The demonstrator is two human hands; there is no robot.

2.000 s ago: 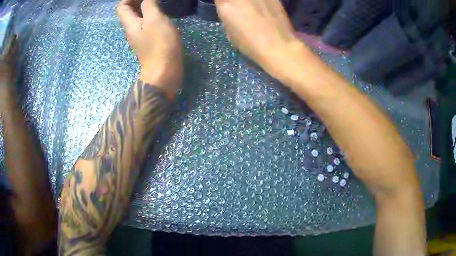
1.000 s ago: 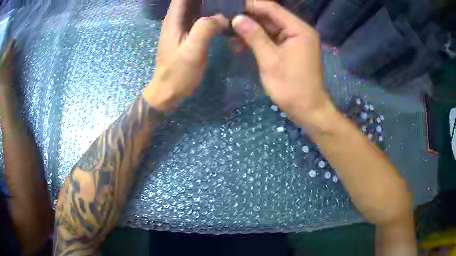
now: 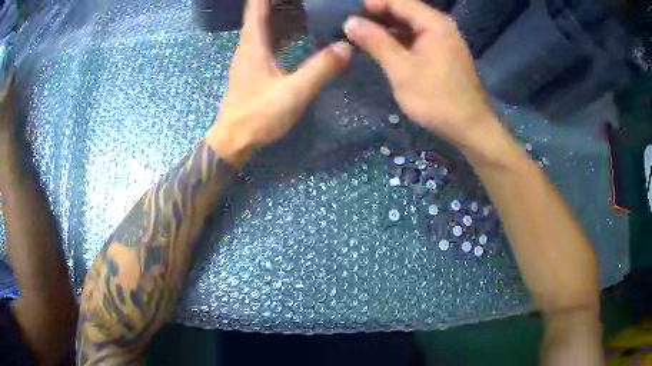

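A dark plastic housing (image 3: 325, 16) is at the top edge, partly cut off and blurred. My left hand (image 3: 275, 89) holds it from the left, with the thumb along its near side. My right hand (image 3: 422, 68) is at its right side, thumb and fingers pinched close to the housing and my left thumb tip. Whether a small part is between the right fingertips is too blurred to tell. Small knobs with pale round tops (image 3: 466, 227) lie loose left of my right forearm, and some show past its right side.
Bubble wrap (image 3: 300, 264) covers the bench. Another dark housing (image 3: 218, 14) is at the top edge. Stacked dark housings (image 3: 550, 61) stand at the far right. A dark item with an orange edge (image 3: 619, 168) lies at the right edge. Another person's arm (image 3: 32, 214) is at the left.
My hands came together from apart around a housing. Since one second ago, the housing and both hands shifted slightly right, and my left thumb has extended along it. More knobs show beside my right forearm.
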